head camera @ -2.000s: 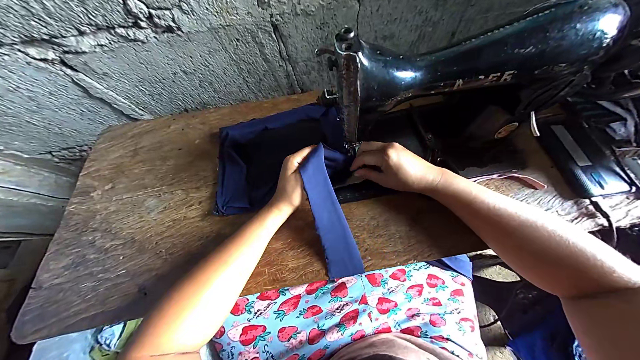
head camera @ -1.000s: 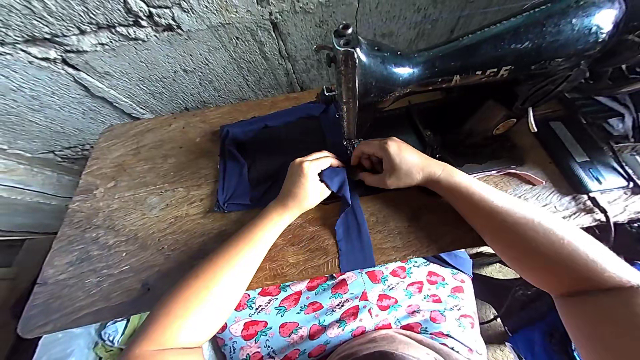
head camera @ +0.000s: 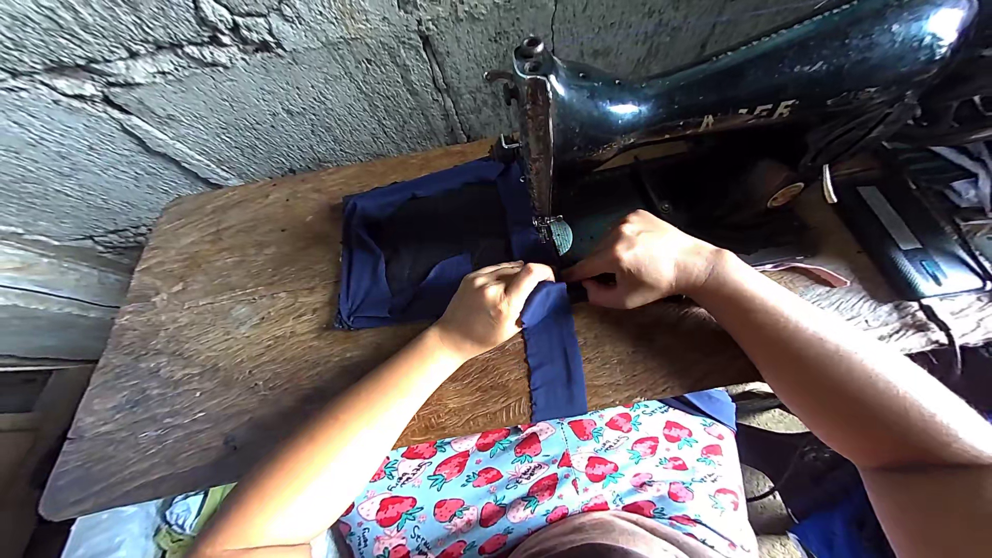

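Observation:
Navy and black fabric (head camera: 364, 271) lies folded on the wooden sewing table, left of and under the head of a dark sewing machine (head camera: 536, 147). Just in front of the presser foot (head camera: 549, 225), my left hand (head camera: 492, 302) grips a navy fabric strip (head camera: 556, 353), whose end hangs over the table's front edge. My right hand (head camera: 643, 260) pinches the fabric edge close beside it, to the right of the strip; its fingertips are partly hidden. The two hands are nearly touching.
A cracked concrete block wall (head camera: 310, 85) stands behind the table (head camera: 232, 325). On the right lie a black device (head camera: 907, 232) with a cable and a pinkish strip (head camera: 810, 271). Strawberry-print cloth (head camera: 558, 480) covers my lap.
The strip was raised over my left hand two seconds ago and now hangs down toward my lap. Both hands have moved slightly toward me, away from the presser foot.

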